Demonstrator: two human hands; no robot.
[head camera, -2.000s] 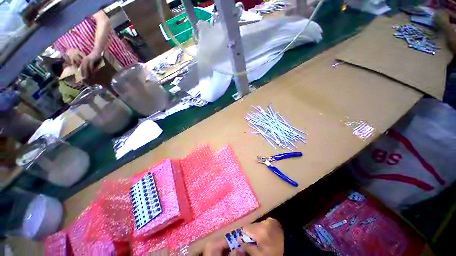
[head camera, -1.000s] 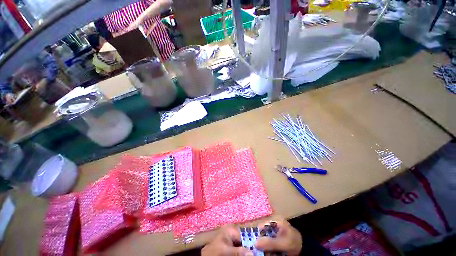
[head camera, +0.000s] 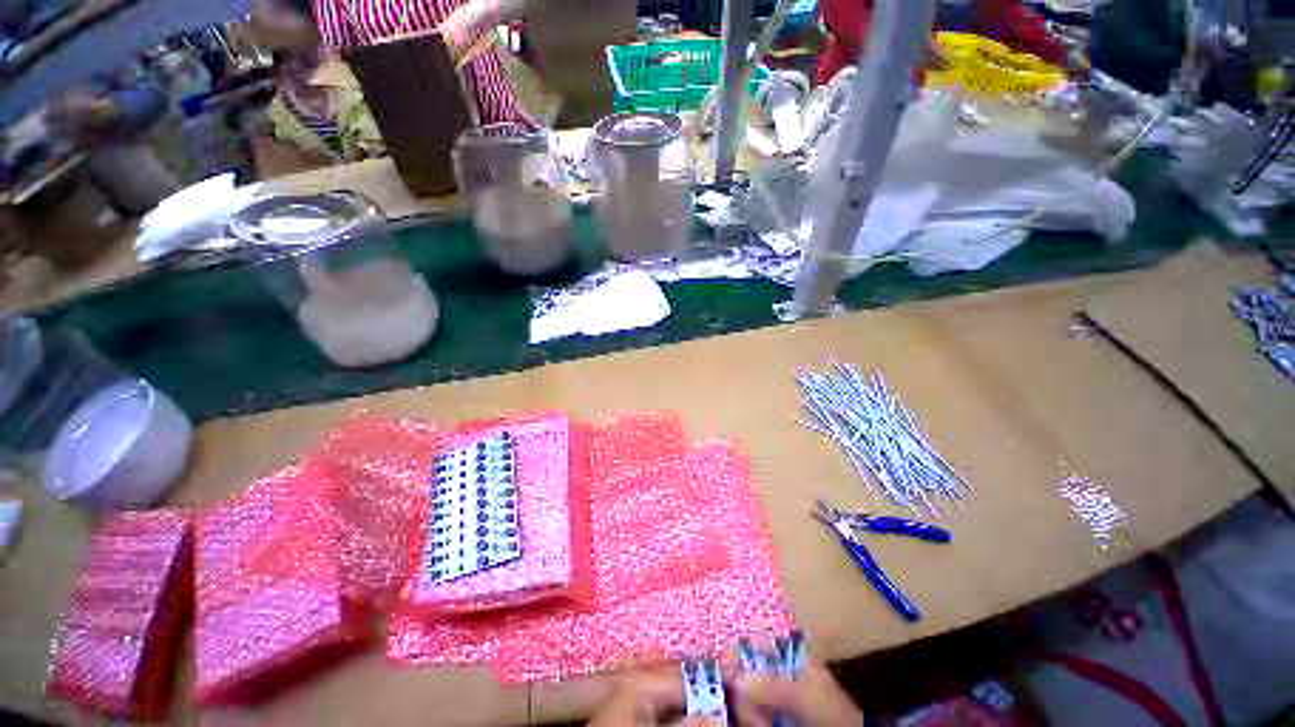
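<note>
My left hand (head camera: 639, 702) and my right hand (head camera: 798, 699) are at the bottom edge, partly cut off. My left hand holds a small white board piece (head camera: 703, 687) with dark parts. My right hand holds board pieces (head camera: 771, 655) close beside it; their number is unclear. A white PCB panel (head camera: 474, 507) with rows of dark dots lies on a wrapped panel pack (head camera: 547, 533), on pink bubble wrap (head camera: 682, 547). Blue-handled nippers (head camera: 878, 550) lie on the bench with open jaws, below a pile of white waste strips (head camera: 878, 433).
Two more pink packs (head camera: 270, 582) stand at the left. Clear tubs (head camera: 362, 298) and white bags (head camera: 980, 185) are on the green surface (head camera: 469, 320). A metal post (head camera: 859, 156) rises behind the bench. Tiny offcuts (head camera: 1094, 509) lie at the right. A striped-clothed person (head camera: 497, 85) is beyond.
The view has turned and shifted, with less of the carton showing. The board piece between my hands now shows as separate pieces, one in each hand. Both hands sit lower in view.
</note>
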